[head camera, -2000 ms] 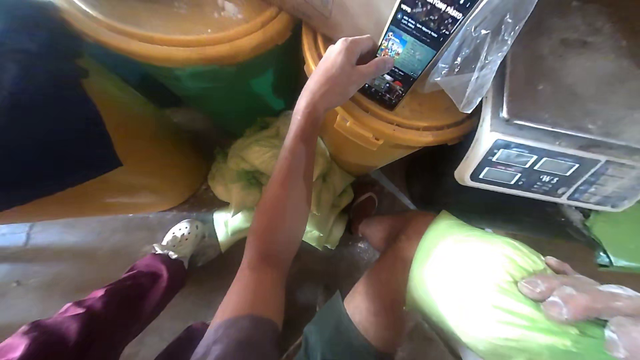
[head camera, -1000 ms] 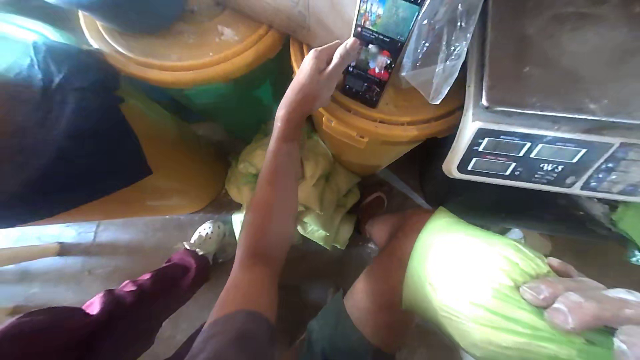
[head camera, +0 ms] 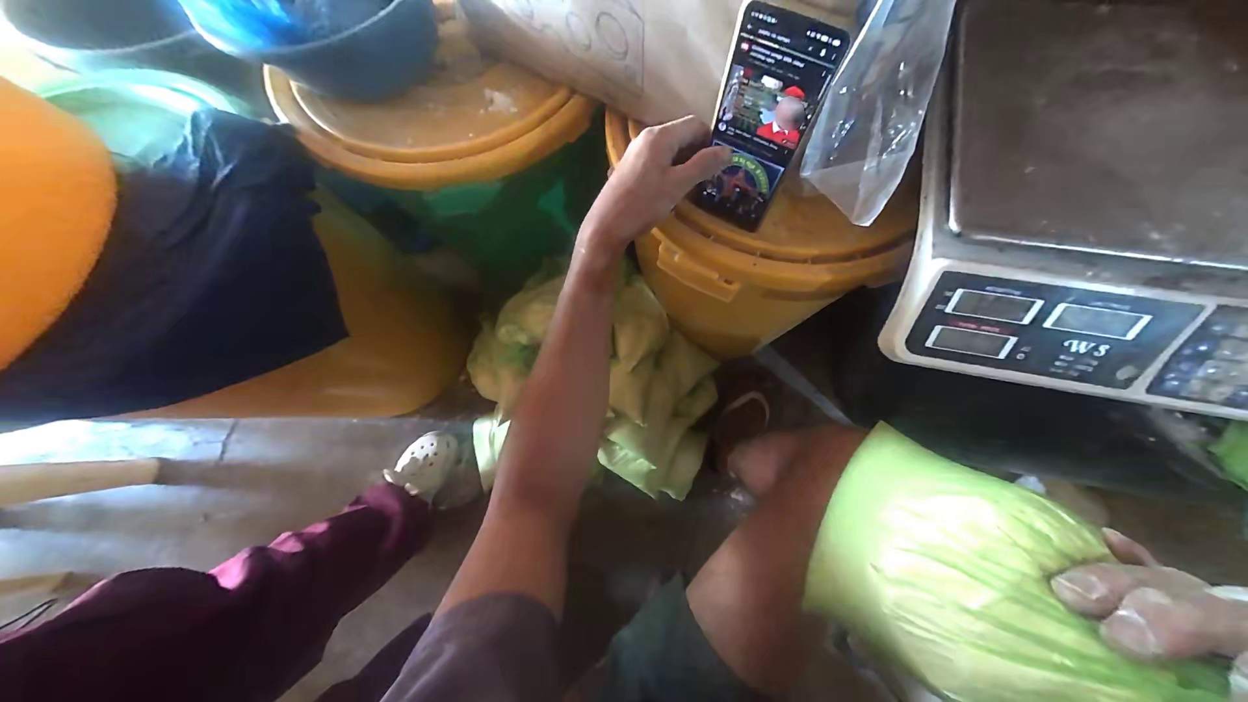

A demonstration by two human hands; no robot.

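My left hand (head camera: pixel 655 185) reaches forward over an orange-lidded bucket (head camera: pixel 721 273), its fingertips at the screen of a smartphone (head camera: pixel 770 117). The phone lies tilted on the lid and is not gripped. Just right of it is a clear plastic bag (head camera: pixel 873 117). At the lower right my right hand (head camera: pixel 1141 604), with pale residue on its fingers, grips the gathered end of a filled light-green plastic bag (head camera: pixel 975 575), which rests against my knee. Part of that hand is cut off by the frame's edge.
A digital scale (head camera: pixel 1092 136) stands at the right. Crumpled yellow-green bags (head camera: pixel 643 380) lie below the bucket. Another lidded bucket (head camera: pixel 429 127) stands left, with a blue-grey container (head camera: pixel 341 49) on it. A person's leg in maroon trousers (head camera: pixel 244 595) and dark cloth (head camera: pixel 224 263) are at the left.
The picture on the phone's screen has changed, with my left hand still at it. The blue-grey container shows more fully on the left lid. My right hand keeps its hold on the green bag.
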